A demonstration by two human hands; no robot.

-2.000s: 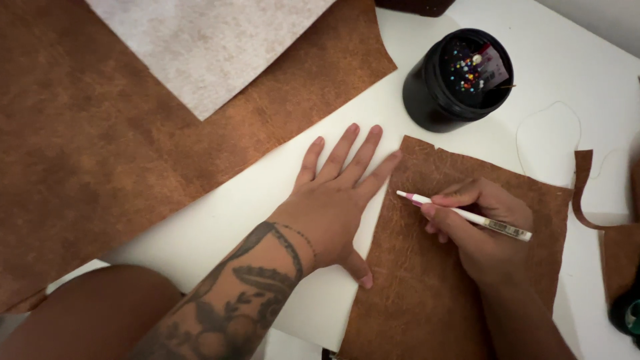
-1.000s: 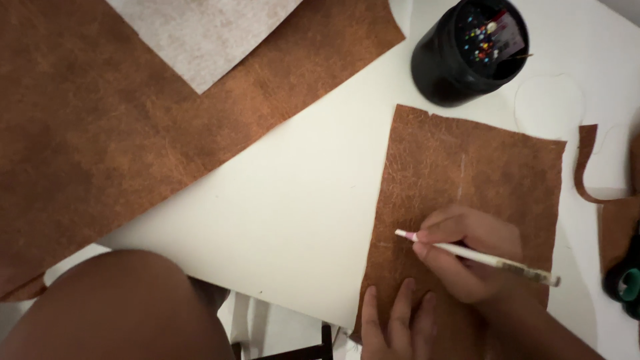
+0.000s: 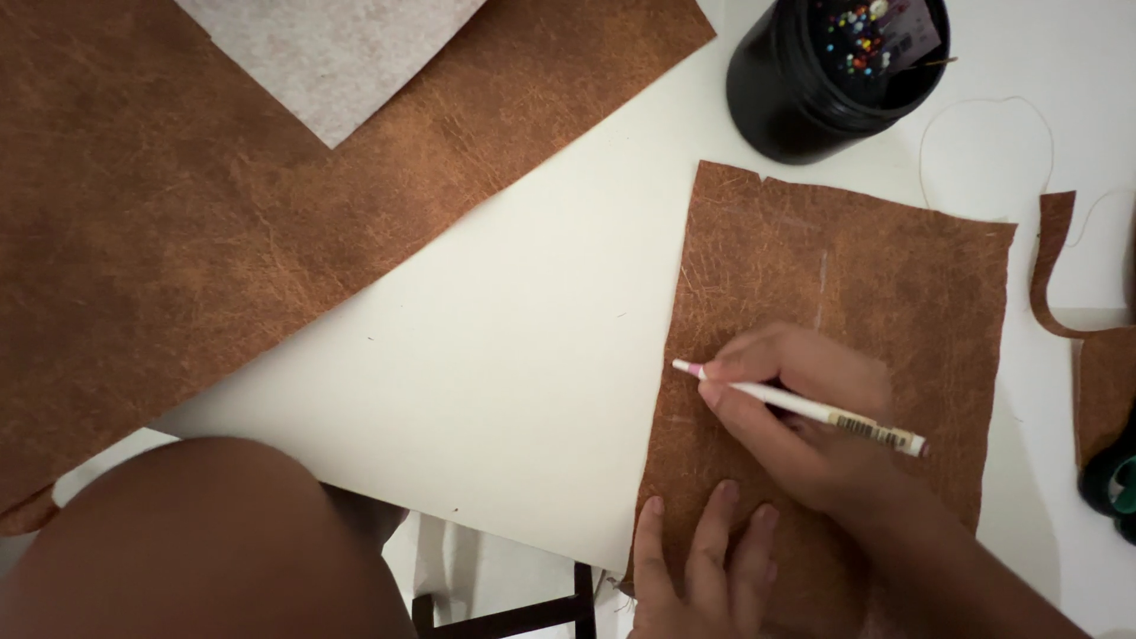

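Observation:
In the head view, my right hand point(image 3: 799, 408) holds a white marking pencil point(image 3: 790, 400), its pale tip over the left edge of a brown leather piece point(image 3: 914, 275). Faint light lines show on that piece. My left hand point(image 3: 706, 568) lies flat on the same leather near the bottom of the view, fingers apart, its wrist out of frame. A larger brown leather sheet point(image 3: 266, 222) covers the upper left, with a pale, mottled sheet point(image 3: 333, 62) on top of it.
Above the leather piece stands a black jar point(image 3: 790, 98) with colourful bead-headed pins. To the right are a loose thread point(image 3: 1052, 133), a curved leather strip point(image 3: 1047, 266) and a dark tool's handle point(image 3: 1114, 479). A knee point(image 3: 204, 541) is at lower left, by the white table's edge.
My left hand has moved from beside the leather's left edge down onto its lower part. The right hand, with the pencil, has moved lower along the piece. The view has shifted.

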